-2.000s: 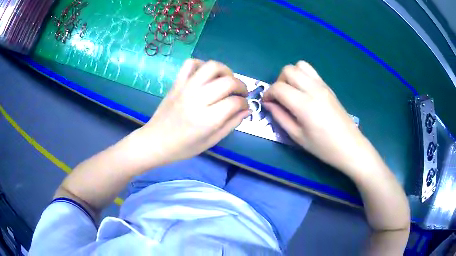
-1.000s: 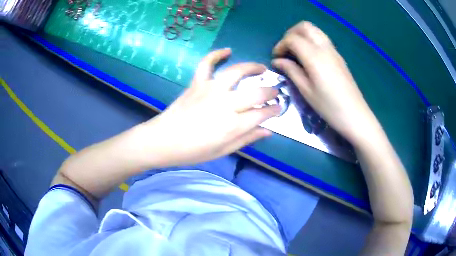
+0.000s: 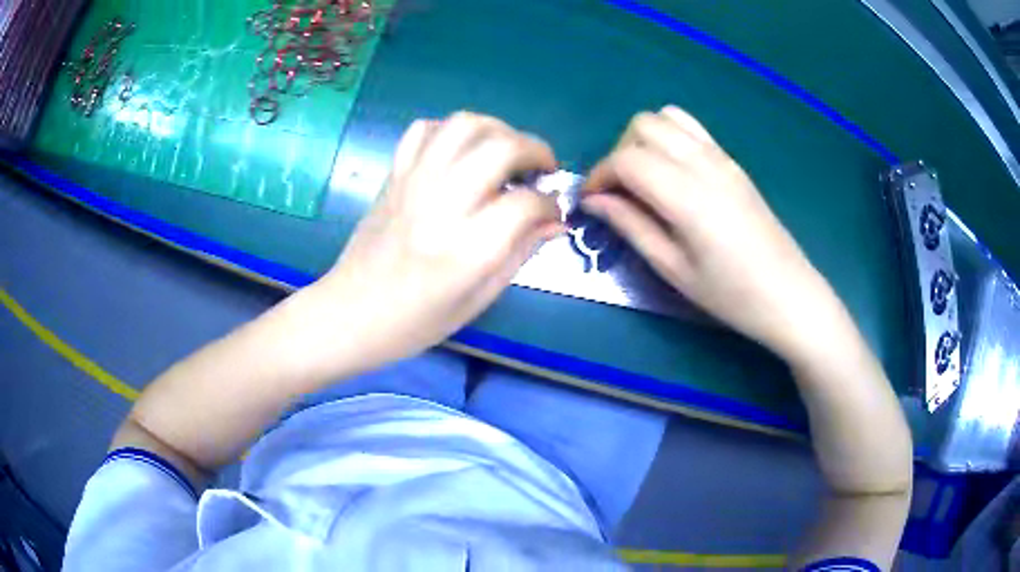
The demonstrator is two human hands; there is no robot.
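A flat silver fixture plate (image 3: pixel 582 274) lies on the dark green surface, partly under both hands, with a dark curved cutout showing between them. My left hand (image 3: pixel 453 212) is over the plate's left part, its thumb and fingertips close together at the cutout. My right hand (image 3: pixel 688 212) is over the right part, its fingertips pinched close to the left ones. Whether a small part is between the fingertips is hidden. Red-copper rings (image 3: pixel 308 50) lie in a heap on the bright green mat (image 3: pixel 241 162), and a smaller, darker heap (image 3: pixel 98 69) lies farther left.
Stacked grey fixtures (image 3: pixel 934 285) with three dark circles stand at the right. A shiny, clear or metallic block (image 3: pixel 984 369) is beside them. A reddish ribbed stack (image 3: pixel 28 67) is at the far left. The surface's blue edge line (image 3: pixel 626 385) runs along the wearer's side.
My left hand has closed from spread fingers to fingertips together over the plate. My right hand has come down from the plate's far edge to meet it. The view has shifted.
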